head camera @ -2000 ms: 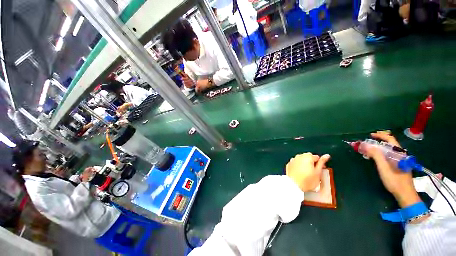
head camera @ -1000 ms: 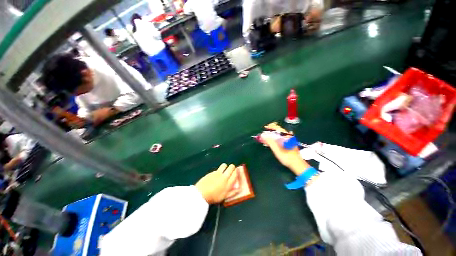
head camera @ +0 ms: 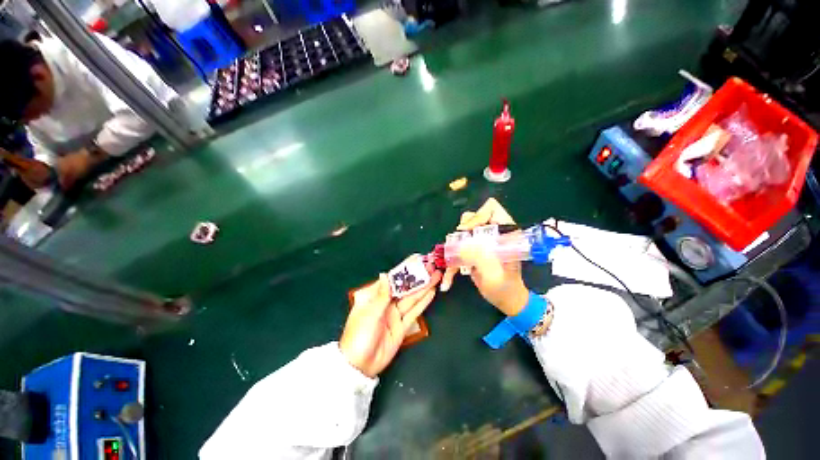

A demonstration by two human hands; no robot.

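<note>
My left hand (head camera: 376, 325) is palm up and holds a small white-and-dark electronic assembly (head camera: 410, 277) at its fingertips. My right hand (head camera: 490, 265) holds the dispensing syringe (head camera: 512, 247), clear with a red front end and a blue cap. The syringe's red end is at the assembly's right edge; whether the tip touches it cannot be told. The fixture block (head camera: 416, 333), brown-orange, lies on the bench under my left hand, mostly hidden by it. A blue wrist strap (head camera: 516, 324) is on my right wrist.
A red spare syringe (head camera: 502, 144) stands upright beyond my hands. At right are a red bin (head camera: 739, 235) with pink bags, a controller (head camera: 690, 254) and a white sheet (head camera: 620, 260). A black compartment tray (head camera: 288, 67) and a person are far left; a blue box (head camera: 81, 404) is near left. One assembly (head camera: 204, 233) lies left.
The view has swung right and down. My left hand has left the fixture block's top, turned palm up and now holds an assembly. The syringe has come to it.
</note>
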